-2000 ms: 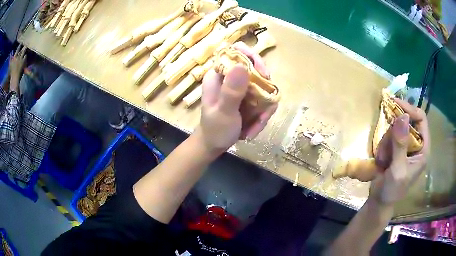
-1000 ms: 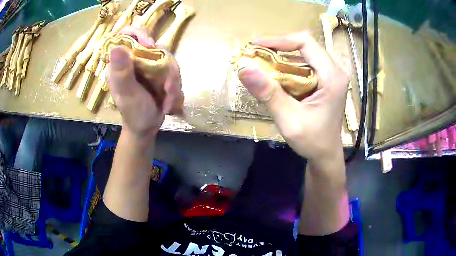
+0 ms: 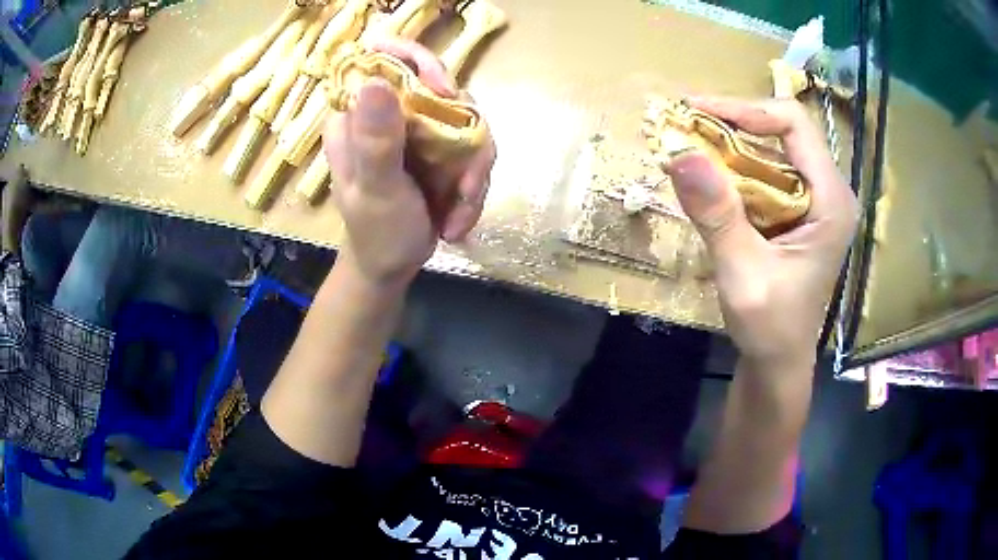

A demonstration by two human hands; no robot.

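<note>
My left hand (image 3: 399, 164) grips a tan moulded part (image 3: 443, 131) above the bench, its open rimmed end facing me. My right hand (image 3: 766, 208) grips a similar tan part (image 3: 755, 181) with its hollow rimmed end also facing me. The rest of both parts is hidden by the hands. The two parts are held apart. Between the hands, a clear square tray (image 3: 618, 232) crusted with pale residue lies on the bench, with a small white item (image 3: 638, 197) on it and a thin stick along its near side.
Several tan legs (image 3: 263, 115) lie fanned at bench left, with another bunch (image 3: 96, 77) farther left. A tan piece (image 3: 790, 79) and black cables (image 3: 865, 186) are at right. A blue crate (image 3: 224, 383), a red object (image 3: 482, 438) and a coworker's plaid clothing (image 3: 60, 372) show below.
The right hand's part has turned from lying low near the bench to being held up, rimmed end facing me. The view has swung, and both hands now stand at similar height.
</note>
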